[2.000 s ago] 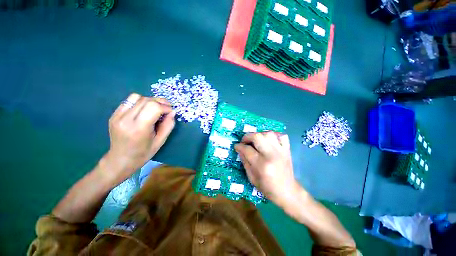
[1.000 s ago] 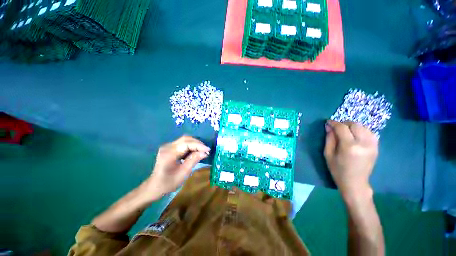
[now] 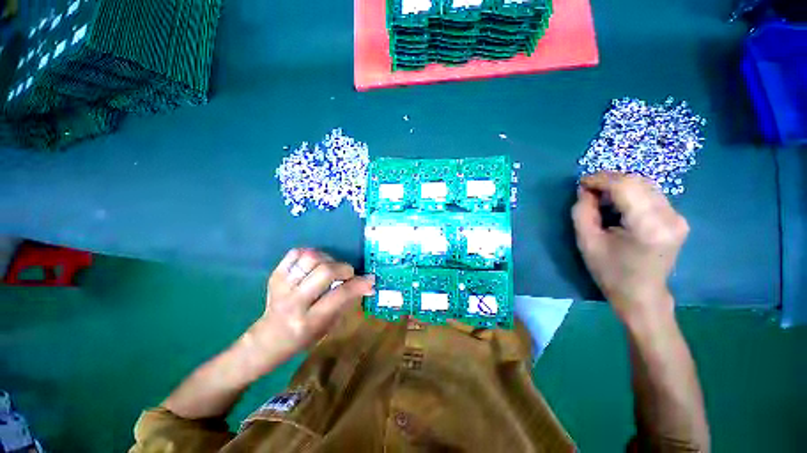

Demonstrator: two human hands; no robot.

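Observation:
A green circuit board panel (image 3: 438, 217) with rows of white rectangles lies in front of my body. My left hand (image 3: 310, 292) is at its lower left edge, thumb and finger together; whether it holds a small part is too small to tell. My right hand (image 3: 630, 234) is at the lower edge of the right component pile (image 3: 644, 142), fingertips pinched together; whether they hold a component cannot be seen. The left component pile (image 3: 326, 172) lies beside the panel's upper left edge.
A panel stack (image 3: 469, 35) stands on a red mat (image 3: 566, 44) beyond the panel. Large panel stacks (image 3: 155, 53) are at far left. A blue bin (image 3: 783, 84) is at the right edge. A red object (image 3: 49, 264) lies at left. A few loose parts lie between the piles.
Over the two seconds, my right hand has moved from the panel to the right pile. My left hand has come from the left pile to the panel's lower left edge. The view has shifted.

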